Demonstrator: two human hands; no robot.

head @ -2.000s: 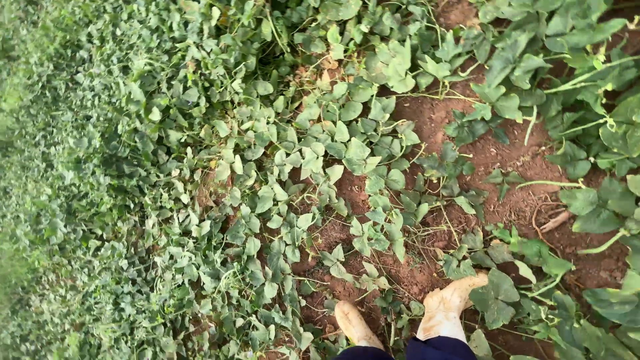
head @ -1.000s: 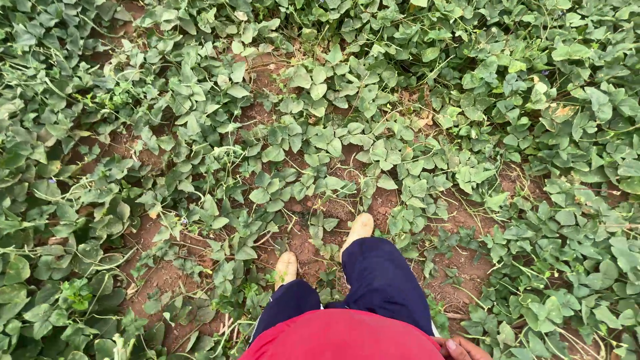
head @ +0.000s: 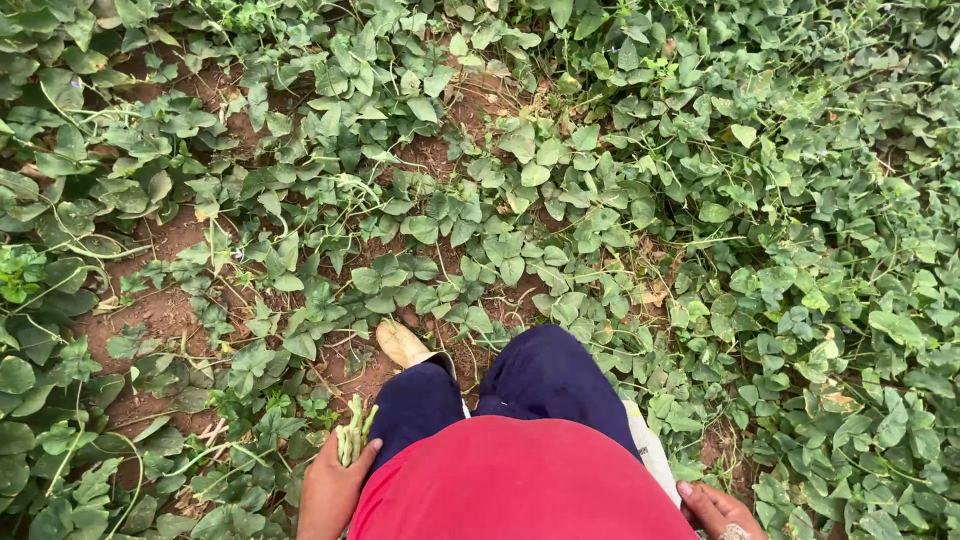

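Observation:
At the lower left, my left hand [head: 334, 480] grips a small bunch of green bean pods [head: 355, 433] beside my dark trouser leg. My right hand [head: 716, 514] is at the bottom edge, right of my red shirt, with its fingers partly curled. It is beside a white sack [head: 652, 452] that bears writing and shows along my right leg. Whether its fingers hold the sack is hard to tell. Something pale, cut off by the frame's edge, shows at the lower part of this hand.
Leafy green bean vines [head: 517, 247] spread over reddish soil [head: 161, 319] on all sides. One pale, soil-stained boot [head: 401, 343] stands among them in front of me. Thin vine stems trail across the soil at the left.
My left hand with the pods has come into view, and more of my right hand shows. The white sack beside my leg now shows. The view has turned since the oldest frame.

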